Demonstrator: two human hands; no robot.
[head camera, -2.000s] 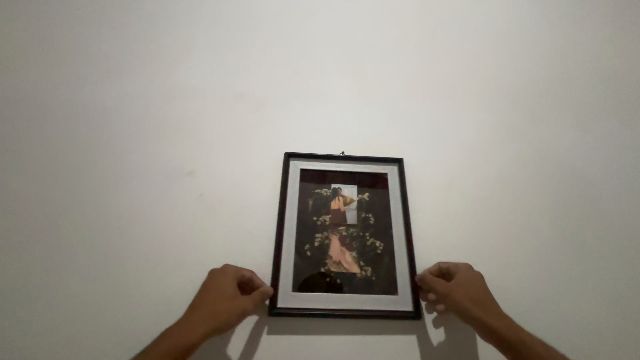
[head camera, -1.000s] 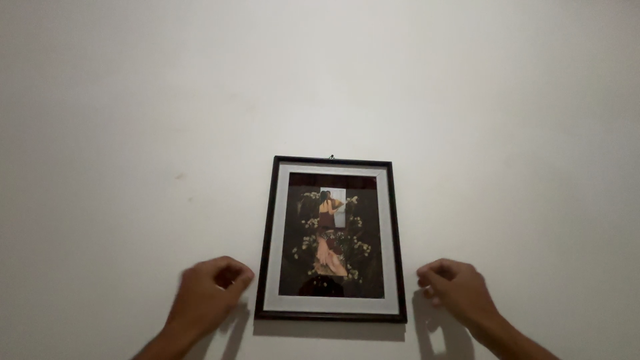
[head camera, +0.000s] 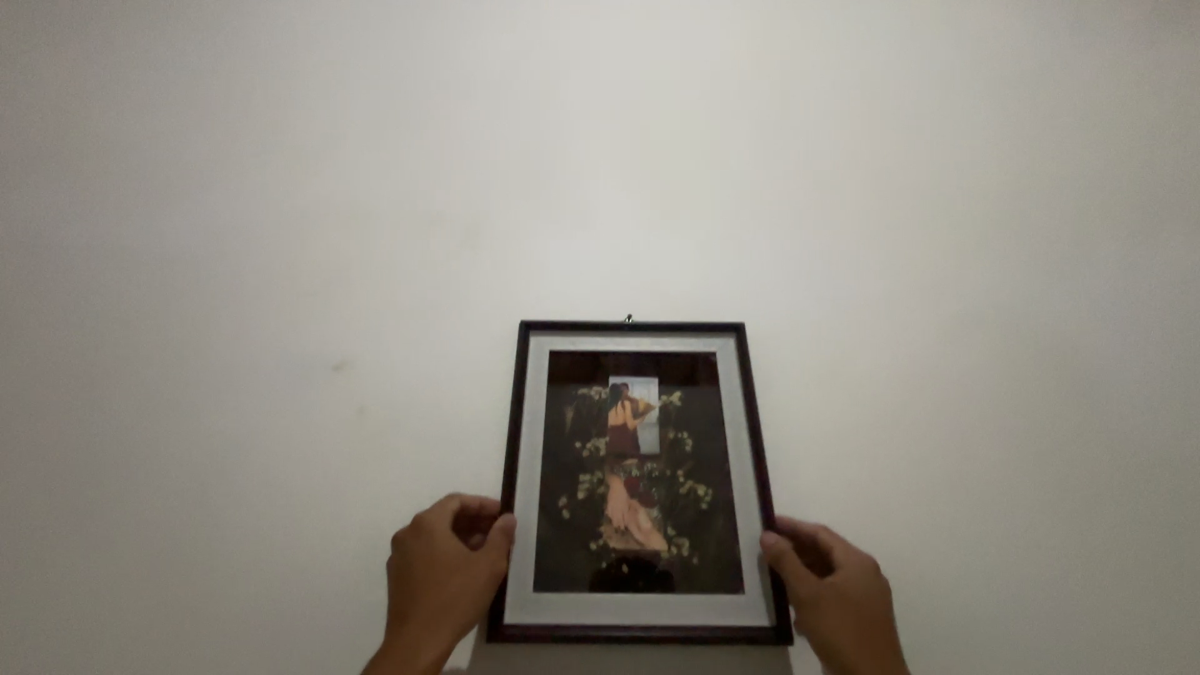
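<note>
A framed picture (head camera: 640, 636) with a dark frame and a pale mat stands upright against the wall, low in the middle of the head view. Its print shows figures and small flowers on a dark ground, behind a reflecting surface. My left hand (head camera: 445, 562) pinches the lower left side of the frame between thumb and fingers. On the lower right side, my right hand (head camera: 834, 586) grips the frame the same way. A small metal hook or nail (head camera: 629, 319) shows just above the top edge. The back of the frame is hidden.
A plain off-white wall (head camera: 600, 169) fills the view around the picture. Small faint marks (head camera: 340, 367) show on it to the left of the frame. A shadow falls on the wall below the frame.
One second ago both hands were apart from the frame, at its two sides. They have since closed in and taken hold of its left and right edges.
</note>
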